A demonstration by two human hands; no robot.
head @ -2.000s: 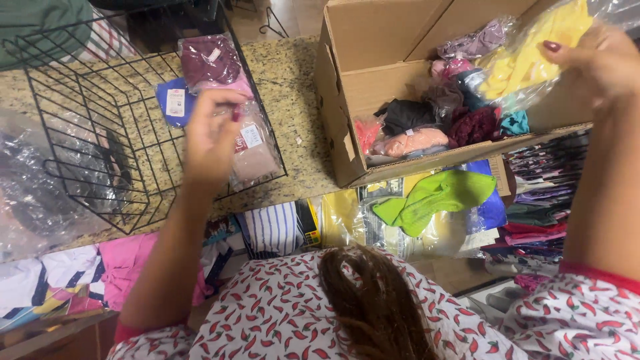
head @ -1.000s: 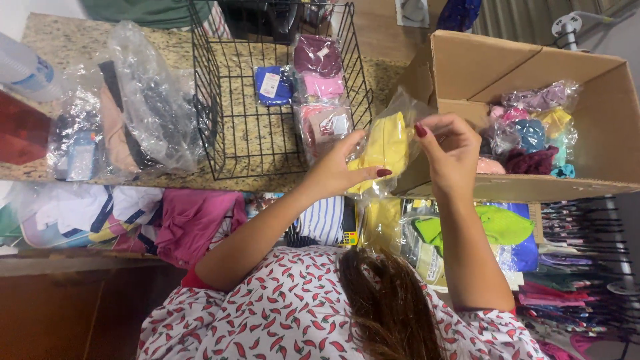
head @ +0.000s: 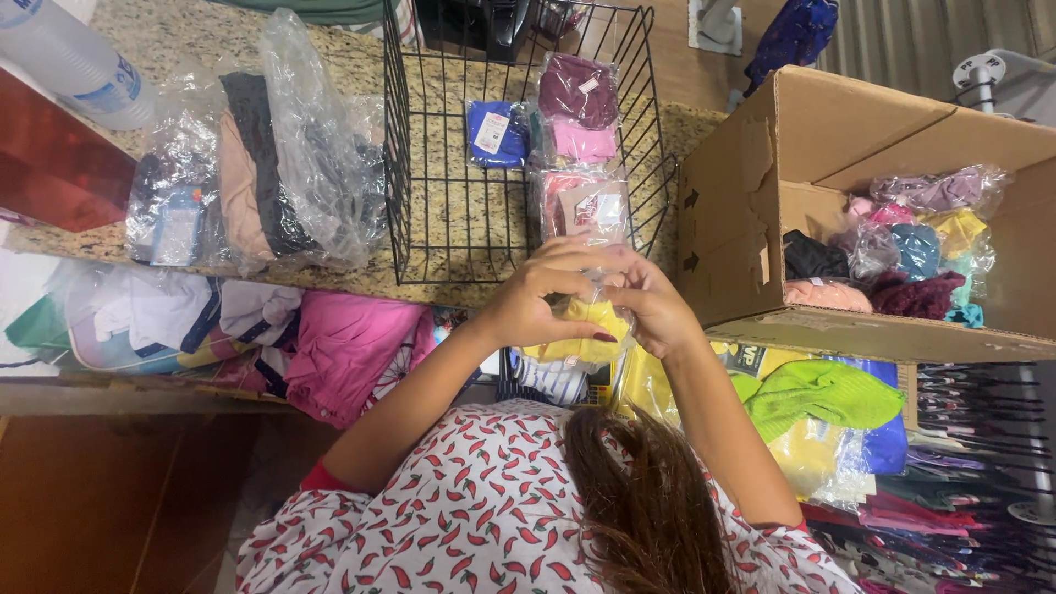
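Observation:
Between my two hands, close to my chest, is a yellow garment in a clear plastic bag (head: 587, 330). My left hand (head: 536, 301) holds it from the left, thumb across its front. On the right, my right hand (head: 648, 301) grips the upper part of the bag. Just beyond my fingers stands a black wire basket (head: 450, 157). Along its right side lie bagged garments: a maroon one (head: 577, 91), a pink one (head: 584, 140) and a beige one (head: 596, 206). A blue bagged garment with a tag (head: 497, 134) lies left of them.
A cardboard box (head: 730, 198) with bagged garments stands at the right. Clear bags of clothes (head: 305, 157) and a plastic bottle (head: 91, 70) are on the granite counter (head: 330, 285) at the left. A lime green garment (head: 825, 396) and a pink cloth (head: 351, 346) lie below counter level.
My right hand has brought the yellow garment from over the cardboard box to in front of my chest. My left hand has left the basket's bagged garments and now holds the yellow one too.

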